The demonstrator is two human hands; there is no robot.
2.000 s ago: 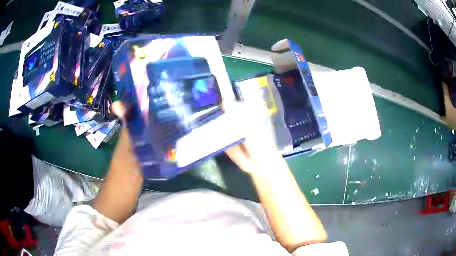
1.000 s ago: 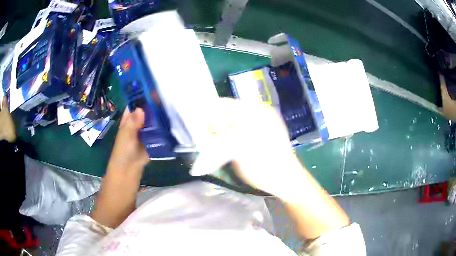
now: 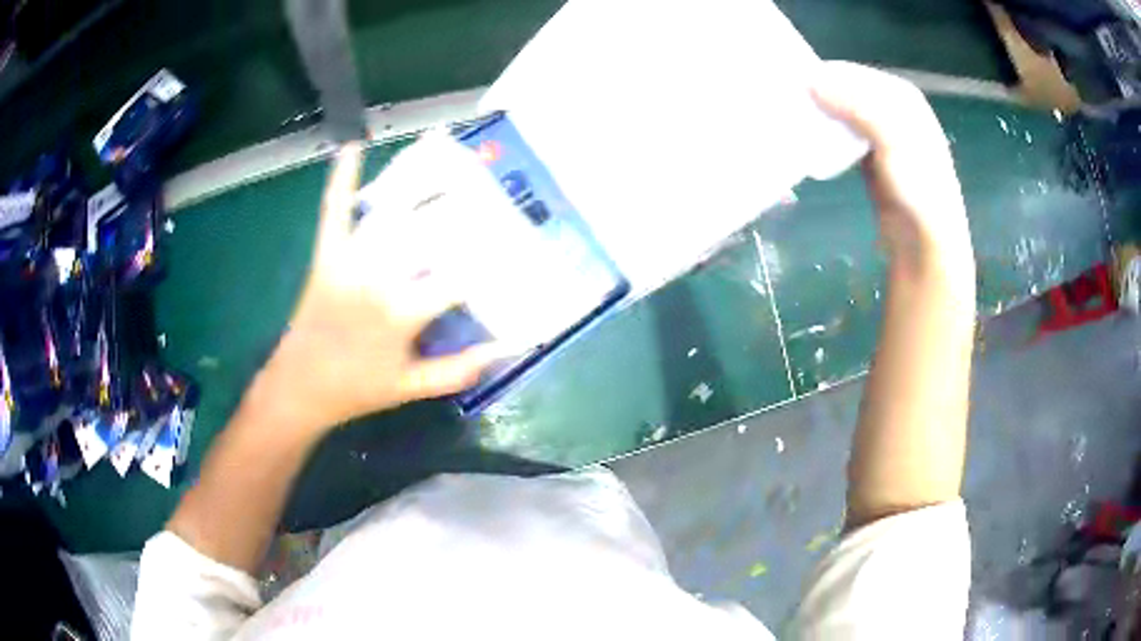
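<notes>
An open blue and white retail box (image 3: 569, 234) lies tilted on the green bench in front of me. Its large plain white lid flap (image 3: 676, 119) is folded out to the upper right and is overexposed. My left hand (image 3: 363, 328) grips the box's left end, index finger stretched along the far side and thumb on the near side. A whitish area and a small dark blue patch show between its fingers; the contents cannot be told. My right hand (image 3: 876, 144) holds the flap's right edge, its fingers partly washed out by glare.
Closed retail boxes (image 3: 81, 313) are piled loosely at the left, with one box (image 3: 148, 119) behind them. A metal upright (image 3: 328, 69) stands beyond the bench's metal strip. Another person's arm (image 3: 1036, 63) shows at the top right. A red stool (image 3: 1079, 301) stands on the floor at the right.
The view has turned right. The box held between my hands a second ago is no longer seen. My hands are now on the open box with the long white flap, my right hand farther right.
</notes>
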